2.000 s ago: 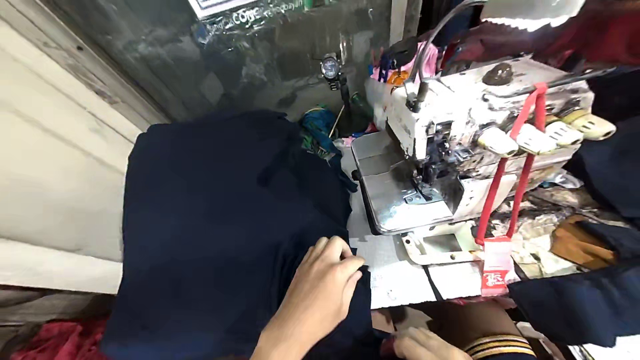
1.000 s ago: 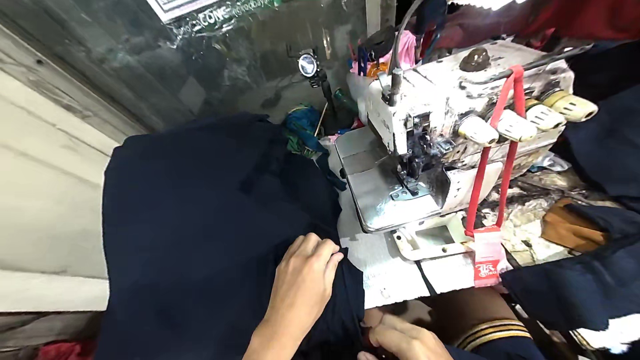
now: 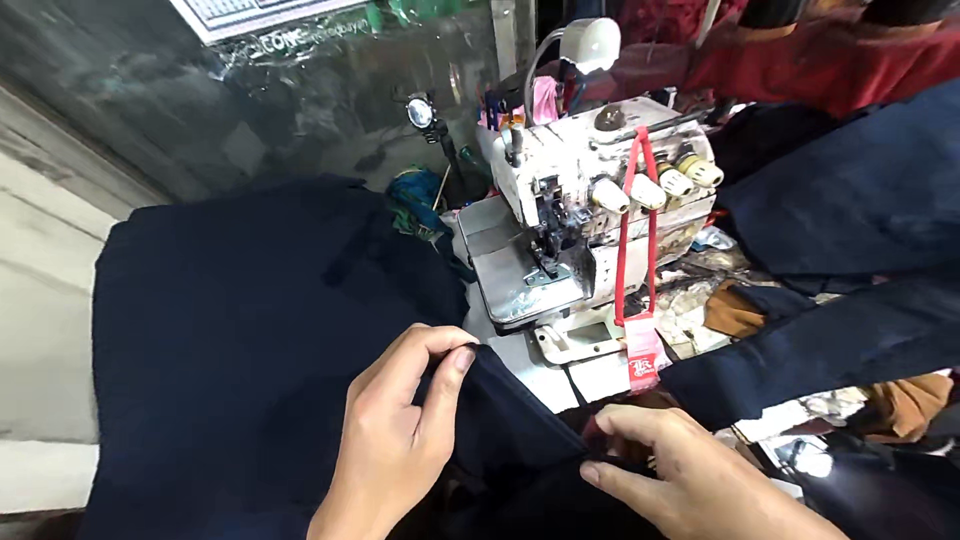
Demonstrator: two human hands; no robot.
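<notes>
Dark navy fabric (image 3: pixel 247 337) lies spread over the left side of the work area. My left hand (image 3: pixel 412 412) pinches the fabric's edge between thumb and index finger. Lower right, my right hand (image 3: pixel 667 465) has its thumb and fingers at the same edge, which runs between both hands. Just beyond them stands a white overlock sewing machine (image 3: pixel 555 157) with a metal work plate (image 3: pixel 510 262) and several tension dials. A red cord (image 3: pixel 622 270) with a red and white tag (image 3: pixel 643 360) hangs on its front. The edge is apart from the presser foot.
A lit machine lamp (image 3: pixel 591 45) stands over the machine, and a small round light (image 3: pixel 420 112) on a stand is behind. Blue-green cloth (image 3: pixel 414 196) lies beside the plate. More navy fabric (image 3: pixel 855 187), a brown cloth piece (image 3: pixel 735 311) and scraps fill the right side.
Both hands have come up into fuller view with the fabric edge, which now stretches between them. The right hand was low at the frame's bottom before. The view has shifted.
</notes>
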